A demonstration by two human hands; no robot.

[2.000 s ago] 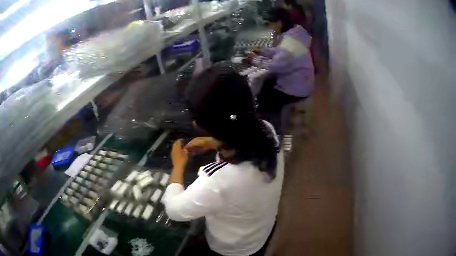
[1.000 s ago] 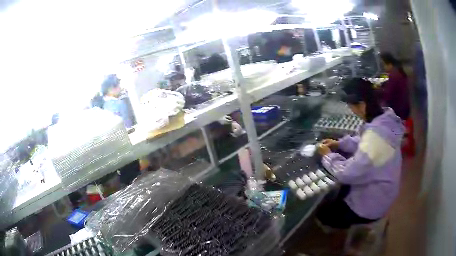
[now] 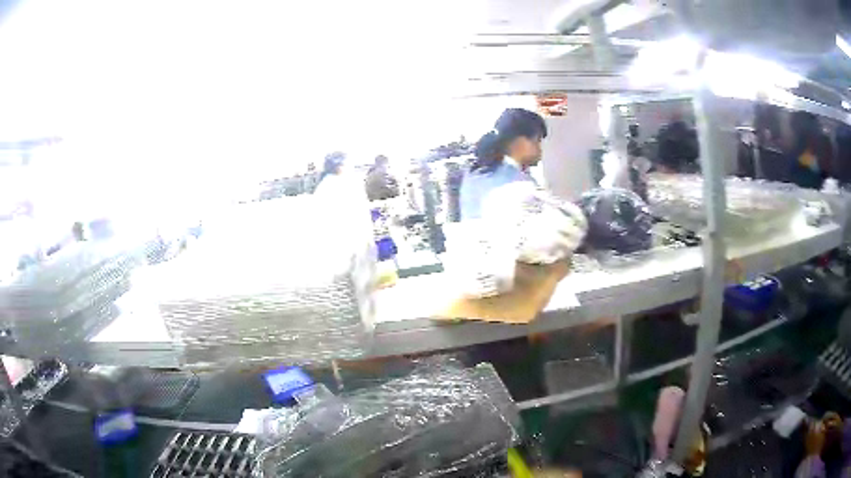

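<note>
A bright yellow slim thing (image 3: 519,463) shows at the bottom edge, right of centre. A blurred skin-toned patch beside it may be part of my right hand, cut off by the edge; its grip cannot be told. My left hand is not in view. A large stack wrapped in clear, shiny plastic (image 3: 411,425) lies nearest, at the bottom centre. Left of it is a tray with rows of pale and dark pockets (image 3: 203,456), cut off by the bottom edge.
Blue bins (image 3: 287,384) stand on the dark green bench. A pale shelf (image 3: 644,291) crosses behind, bearing stacked trays (image 3: 266,327), an open carton (image 3: 513,301) and plastic bags. A white post (image 3: 714,215) rises at right. A person in light blue is beyond the shelf.
The view has swung left and up from the seated workers to the shelf. The wrapped stack now lies at the bottom centre, and the yellow thing has appeared at the bottom edge.
</note>
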